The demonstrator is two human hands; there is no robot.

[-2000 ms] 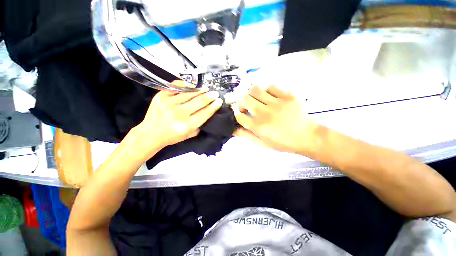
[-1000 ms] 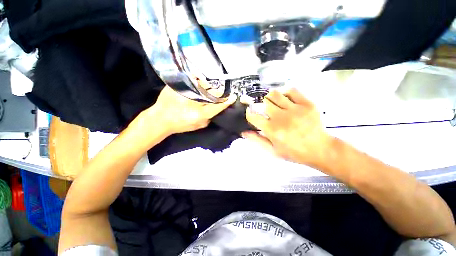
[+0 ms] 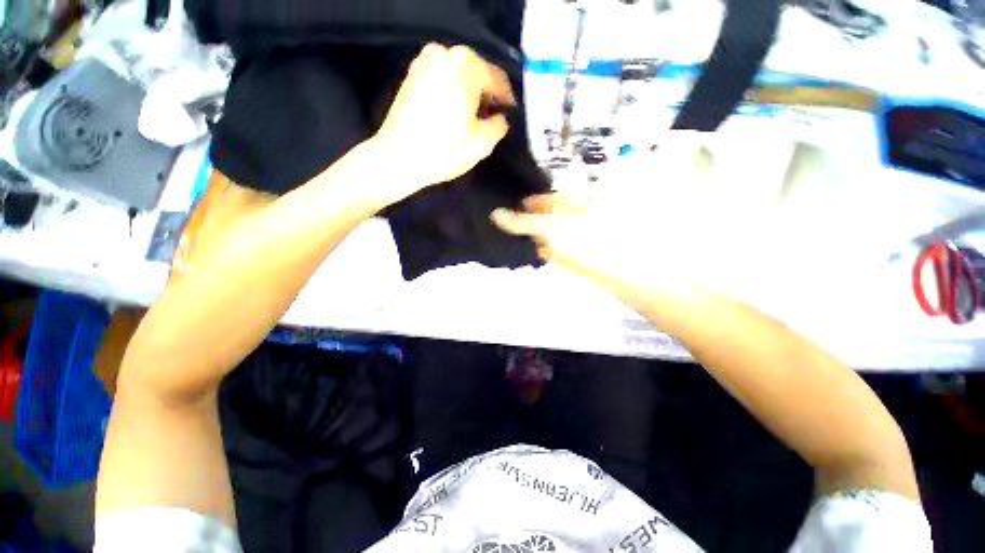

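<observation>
The black garment piece lies on the white table left of the sewing machine, with a front corner spread toward the table edge. My left hand is curled on the black cloth at its upper part, fingers closed, gripping a fold. My right hand is at the cloth's right side just below the needle area, fingers partly extended onto the cloth; it is overexposed, and whether it grips is unclear.
Red-handled scissors lie at the right of the table. A black strip hangs over the machine. A grey vented device and crumpled plastic are at the left. A blue crate stands below left.
My left hand has moved up and away from the needle area, onto the cloth further back. My right hand's fingers have opened somewhat. The view has shifted, and the scissors now show.
</observation>
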